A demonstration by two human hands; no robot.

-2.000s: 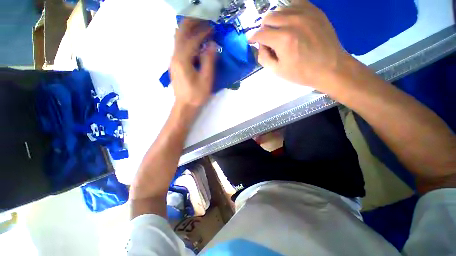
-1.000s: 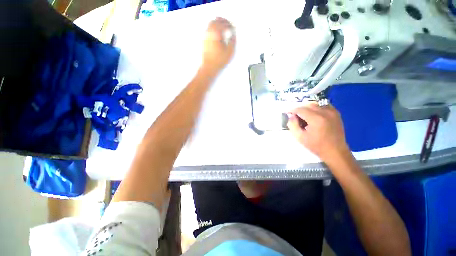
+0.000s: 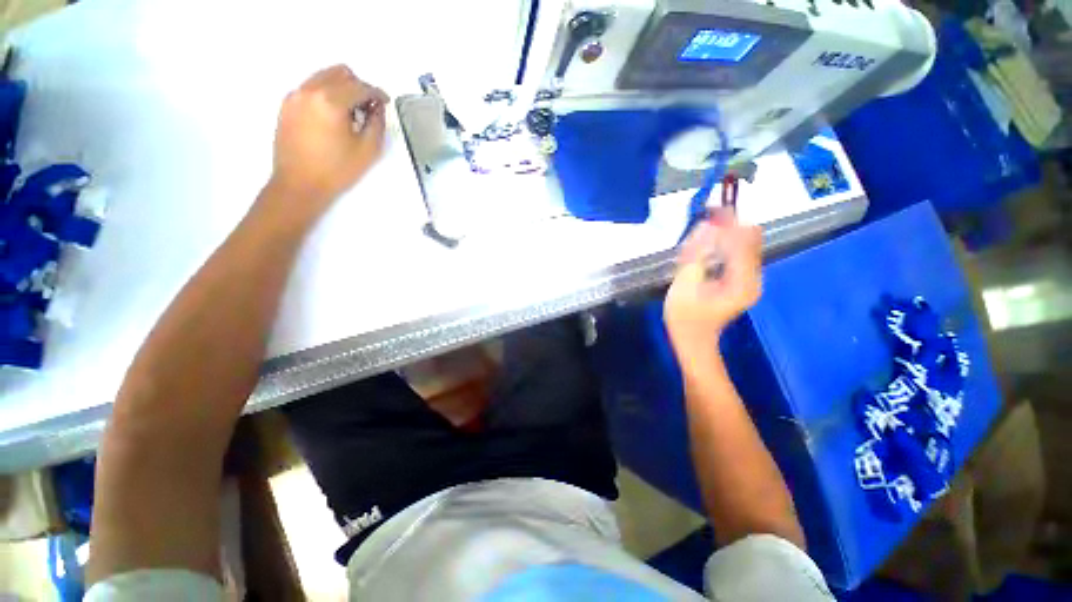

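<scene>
A blue panel (image 3: 605, 165) lies right of the needle on the white table. My right hand (image 3: 715, 276), blurred, is at the table's front edge. Its fingers are closed on a narrow blue cloth piece (image 3: 703, 194), which rises toward the machine. The red tool (image 3: 729, 188) lies just beyond these fingertips. My left hand (image 3: 329, 129) is over the table, left of the needle plate (image 3: 433, 165), with its fingers curled. A small dark or shiny spot shows at its fingertips, but I cannot tell whether it holds anything. The presser foot (image 3: 506, 147) has no cloth visible under it.
The sewing machine (image 3: 776, 59) stands across the back right. A blue bin or cloth-covered box (image 3: 811, 318) is right of the table, with a heap of small blue-and-white labels (image 3: 911, 417) on top. More blue labels (image 3: 41, 253) lie at the left edge.
The view has swung right. My right hand has moved from beside the needle to the front edge and taken hold of blue cloth. My left hand is now nearer the needle plate. The blue work piece has left my hands.
</scene>
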